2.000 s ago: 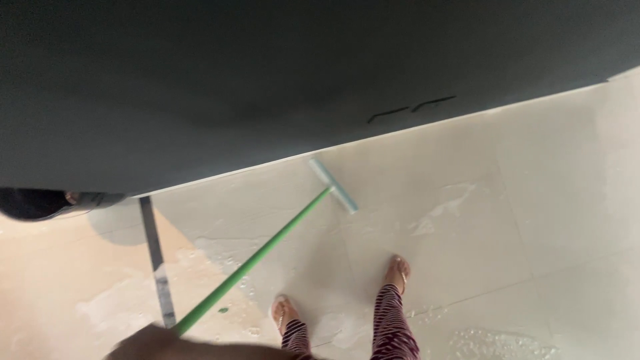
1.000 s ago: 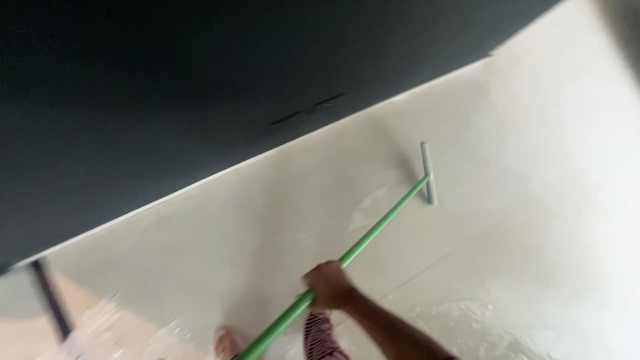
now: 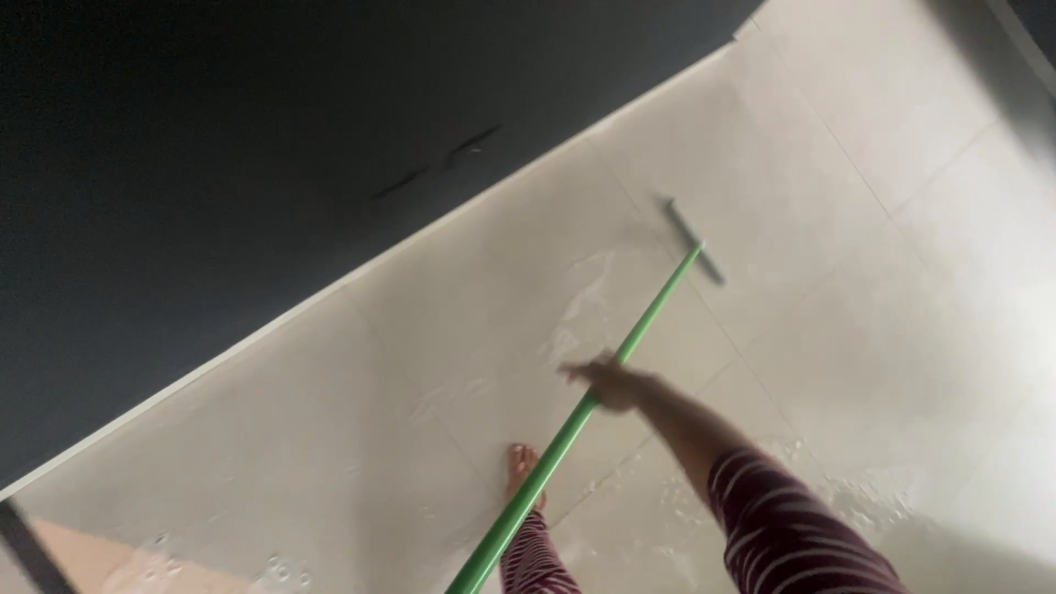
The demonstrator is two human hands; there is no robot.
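My right hand (image 3: 609, 382) is on the green pole (image 3: 549, 454) of a floor squeegee, its thumb around the pole while a finger or more sticks out to the left. The pole slants from the bottom edge up to the right, where the narrow squeegee head (image 3: 693, 239) meets the pale tiled floor (image 3: 511, 330). A striped maroon sleeve covers the upper part of the right arm. My left hand is out of the picture, as is the pole's near end.
A dark wall or panel (image 3: 247, 124) with a pale lower edge fills the upper left. Soapy water and bubbles (image 3: 858, 503) lie on the tiles. One bare foot (image 3: 521, 470) stands beside the pole. A dark strip (image 3: 33, 549) crosses the lower left corner.
The squeegee head has gone farther along the wall, away from my feet, since the oldest frame. Fingers of my right hand, closed around the pole a second ago, are now partly extended. The view has shifted.
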